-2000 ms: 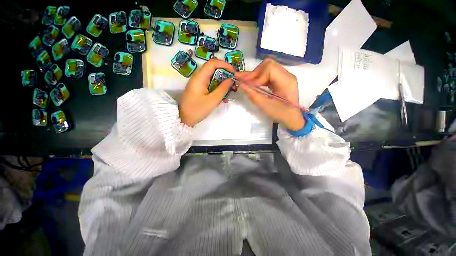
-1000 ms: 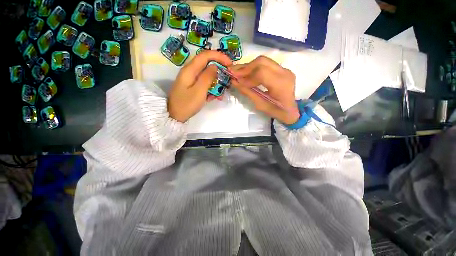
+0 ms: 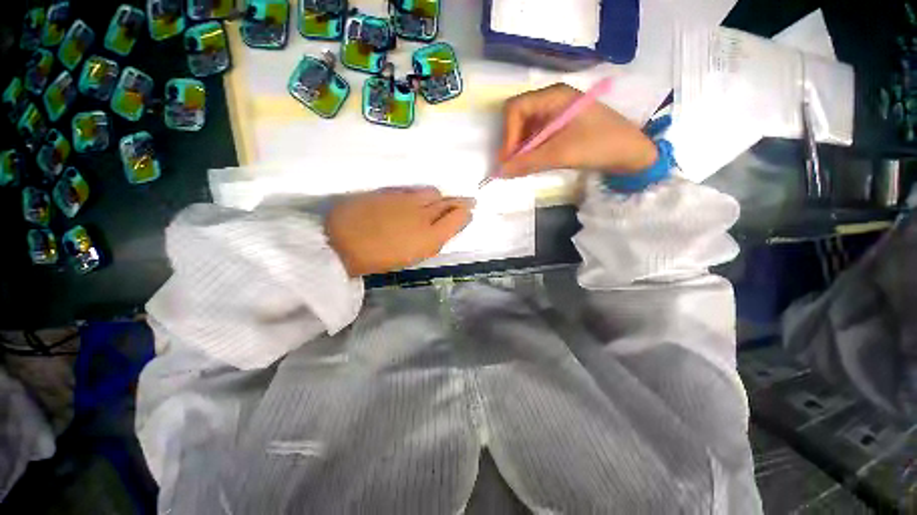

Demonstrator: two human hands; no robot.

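My right hand (image 3: 578,131) holds the pink tweezers (image 3: 555,127), their metal tip pointing down-left over the white work sheet (image 3: 508,229). My left hand (image 3: 397,229) lies palm down over the sheet's front part, fingertips just below and left of the tweezer tip. Whether its fingers pinch the sheet or a small part is hidden. No watch housing shows in either hand. Several open teal-edged housings sit on the pale board beyond; the nearest watch housing (image 3: 389,101) is above my left hand.
More housings (image 3: 141,158) lie on the dark green mat (image 3: 151,221) at left. A dark blue tray (image 3: 618,30) with white contents is at the back. Loose papers (image 3: 704,141), a printed bag (image 3: 744,86) and a thin metal tool (image 3: 811,146) lie at right.
The housing is out of my left hand, which has moved down onto the sheet. My right hand has moved right, away from it, with the tweezers. The view has shifted.
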